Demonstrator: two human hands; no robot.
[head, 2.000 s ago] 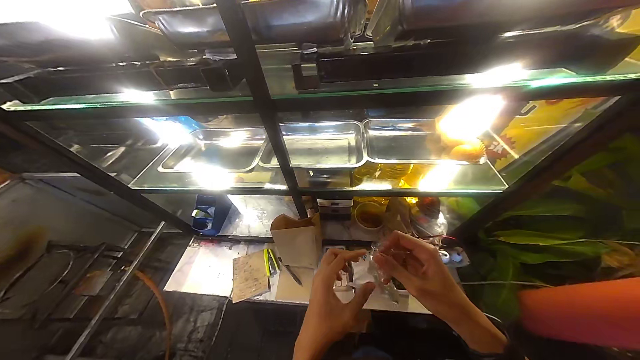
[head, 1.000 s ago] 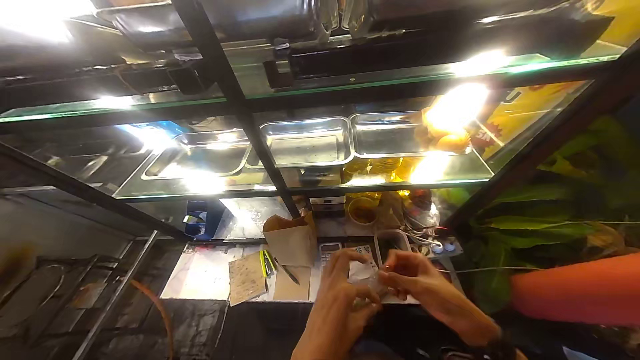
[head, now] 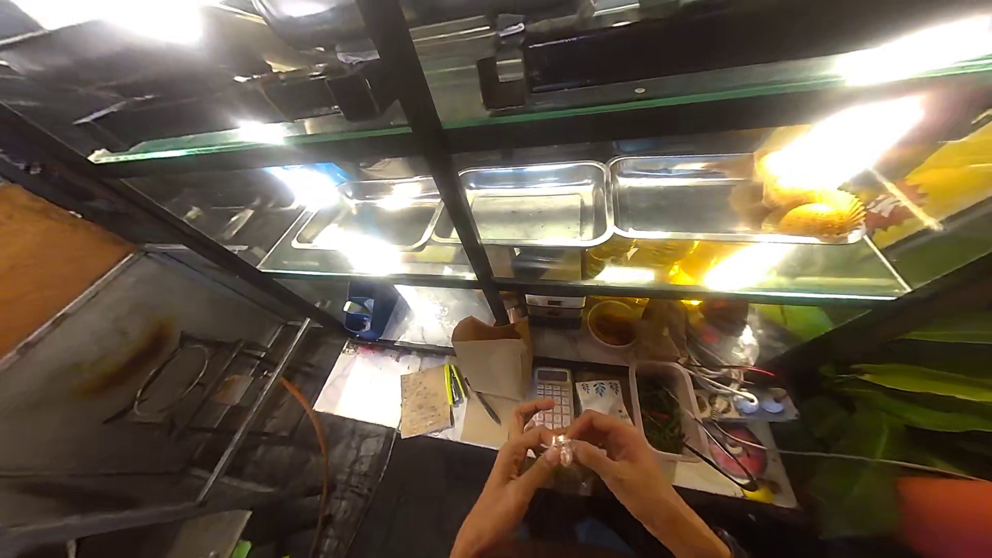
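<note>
My left hand (head: 515, 469) and my right hand (head: 620, 457) meet low in the middle of the view, fingertips together on a small clear plastic bag (head: 563, 449). Its bunched top shines between my thumbs and index fingers, while its lower part hangs dim below them. What is inside the bag cannot be made out. Just beyond my fingers lie a calculator (head: 552, 395) and a white packet with a blue leaf print (head: 603, 397). To the right of these, a clear plastic tub (head: 659, 411) holds green leaves.
A brown paper bag (head: 490, 364), a pen (head: 482, 401) and a piece of cardboard (head: 425, 401) lie left of the calculator. White cables (head: 721, 380) cross the right side. Above stands a glass display case with metal trays (head: 535, 205). A metal stove top (head: 186, 380) is at left.
My hands have drawn closer together around the plastic bag. The calculator, the packet and the tub show more fully now. The view has shifted.
</note>
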